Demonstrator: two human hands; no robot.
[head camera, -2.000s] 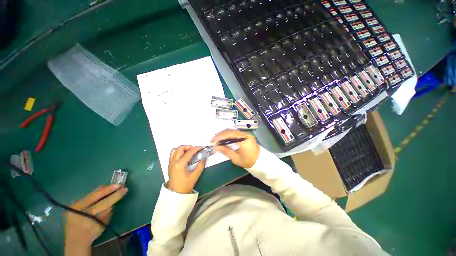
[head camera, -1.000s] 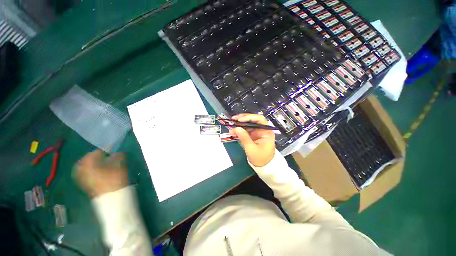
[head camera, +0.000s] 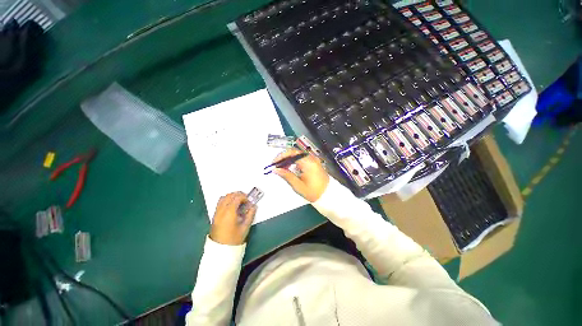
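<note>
My left hand (head camera: 231, 218) holds a small grey rectangular electronic module (head camera: 254, 195) by one end, over the white paper sheet (head camera: 233, 137). My right hand (head camera: 306, 176) holds a thin dark pen-like tool (head camera: 285, 162), its tip pointing left over the paper, apart from the module. A pale module (head camera: 279, 141) and a red-marked module (head camera: 306, 144) lie beyond my right hand, at the paper's right edge; whatever is under the hand is hidden. The black blister tray (head camera: 357, 70) holds a near row of modules with red and black marks.
A second filled tray (head camera: 475, 44) lies beyond. An open carton (head camera: 488, 251) with black trays stands at lower right. At left are a translucent bag (head camera: 137, 127), red-handled pliers (head camera: 78, 184), a yellow label (head camera: 49, 159), loose modules (head camera: 82, 246) and black cables (head camera: 96, 290).
My left hand went to the left side of the bench and is back over the paper with a module. My right hand has moved slightly left. The other person's hand has left the view.
</note>
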